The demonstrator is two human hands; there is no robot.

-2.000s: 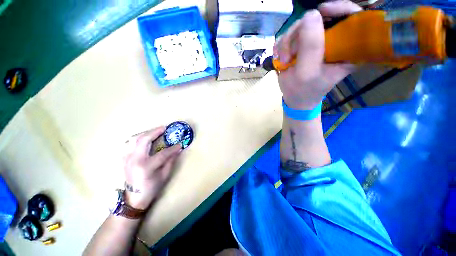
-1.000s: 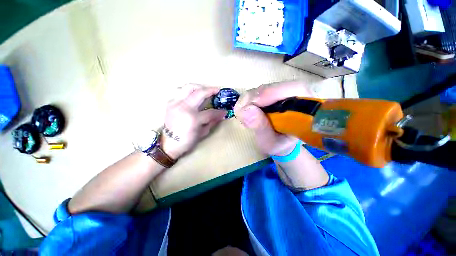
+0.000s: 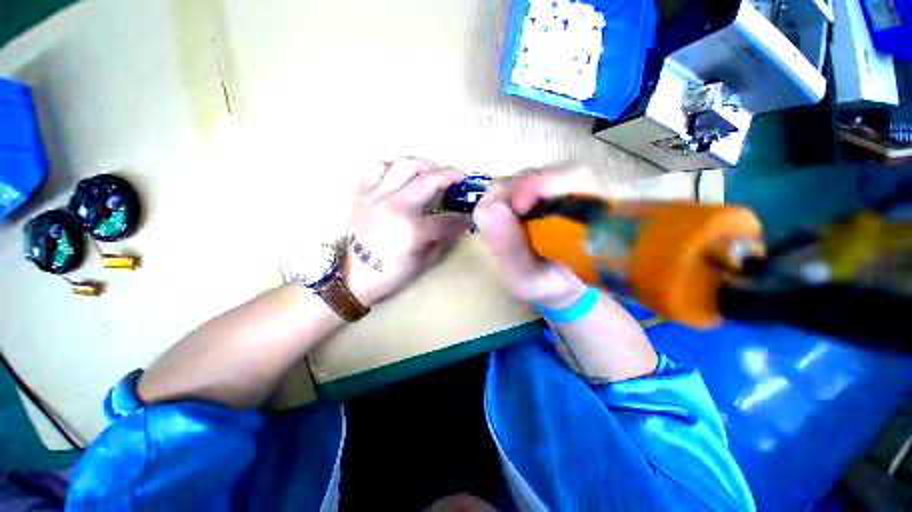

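Observation:
My left hand (image 3: pixel 400 225) is shut on a round black housing (image 3: pixel 466 193) above the cardboard sheet. The fingers hide much of the housing. My right hand (image 3: pixel 525 225) is shut around the front of the orange electric screwdriver (image 3: pixel 640 250), which is blurred. Its tip end is at the housing, hidden by my right fingers; I cannot tell if it touches a screw. Two other round housings with green boards, one (image 3: pixel 105 208) beside another (image 3: pixel 53 241), lie at the left with gold cylinders (image 3: pixel 121 262) on leads.
A blue bin (image 3: pixel 636 60) with small white parts stands at the upper right. Beside it is a pale box with a silvery mechanism (image 3: pixel 712 115). Another blue bin (image 3: pixel 22 150) is at the left edge. The black cable (image 3: pixel 820 315) runs right from the screwdriver. The green bench edge (image 3: pixel 430 358) is near my body.
The screwdriver has come from the box at the upper right down to the housing in my left hand. The view has shifted. Since one second ago, the hands have moved only slightly.

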